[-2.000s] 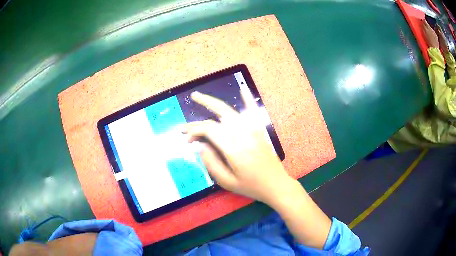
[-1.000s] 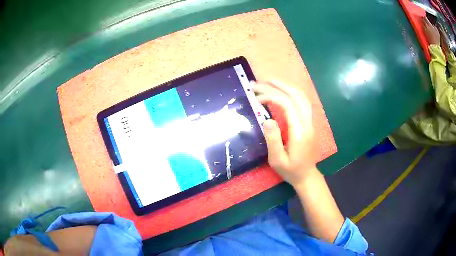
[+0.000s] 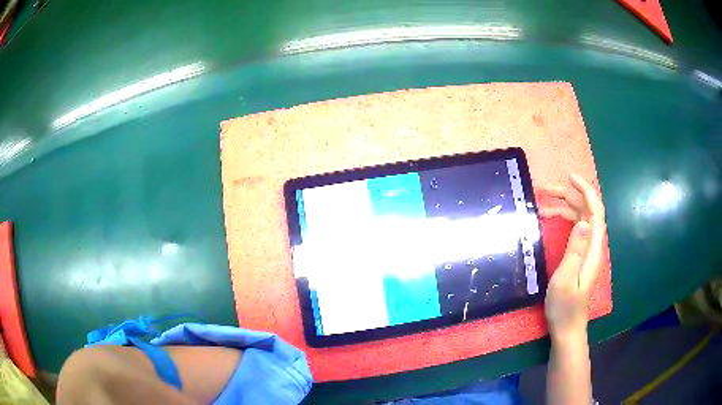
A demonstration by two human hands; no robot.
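Note:
A black-bezelled tablet point(image 3: 404, 297) lies face up on an orange-red foam pad point(image 3: 372, 130). Its lit screen shows a white area, a teal strip and a dark keypad, crossed by bright glare. My right hand point(image 3: 574, 253) is beside the tablet's right short edge, over the pad, with nothing visible in it and its fingers partly spread. My left forearm, with a blue sleeve and a blue strap at the wrist, is at the bottom left; my left hand is cut off by the bottom edge.
The shiny green work surface point(image 3: 142, 182) surrounds the pad. Another red pad point(image 3: 16, 304) is at the left edge, with yellow fabric below it. A red piece point(image 3: 651, 16) is at the top right. Grey floor with a yellow line point(image 3: 673, 370) shows at the bottom right.
The view has swung, so the pad and tablet appear further right and less tilted. My right hand has moved from over the screen to beyond the tablet's right edge.

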